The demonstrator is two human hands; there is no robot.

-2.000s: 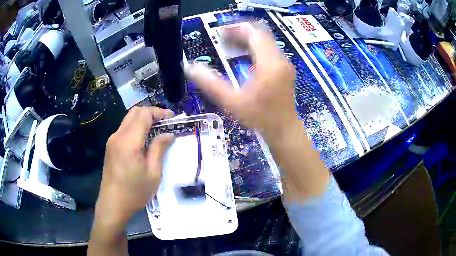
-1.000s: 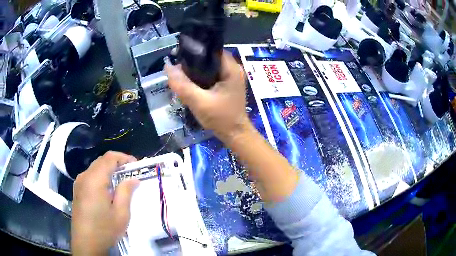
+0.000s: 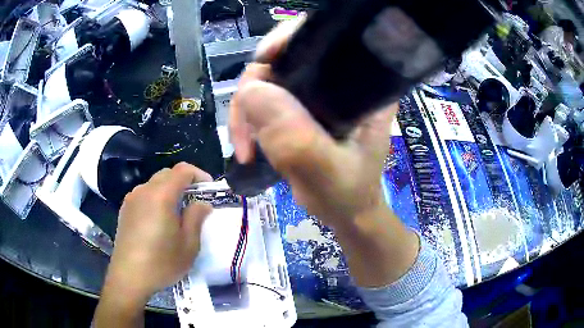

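The white open mounting base (image 3: 272, 246) lies tilted at the bottom centre, with red, blue and black wires (image 3: 241, 243) inside. My left hand (image 3: 160, 234) grips its upper left corner, fingers and thumb at a small metallic strip (image 3: 218, 196). My right hand (image 3: 314, 147) is wrapped around the thick black electric screwdriver (image 3: 346, 64), slightly blurred. Its rounded lower end is over the top edge of the base. The tip and any screw are hidden; whether it touches the base I cannot tell.
White dome cameras (image 3: 105, 163) with black heads stand on the left, others (image 3: 522, 122) at the far right. A grey post (image 3: 187, 57) and a pale grey box (image 3: 221, 96) stand behind my hands. Yellowish cable coils (image 3: 184, 106) lie by the post. Blue printed sheets (image 3: 442, 192) cover the right side.
My right hand has closed on the screwdriver and brought it down and tilted it over the base. My left hand still holds the base. The view has shifted.
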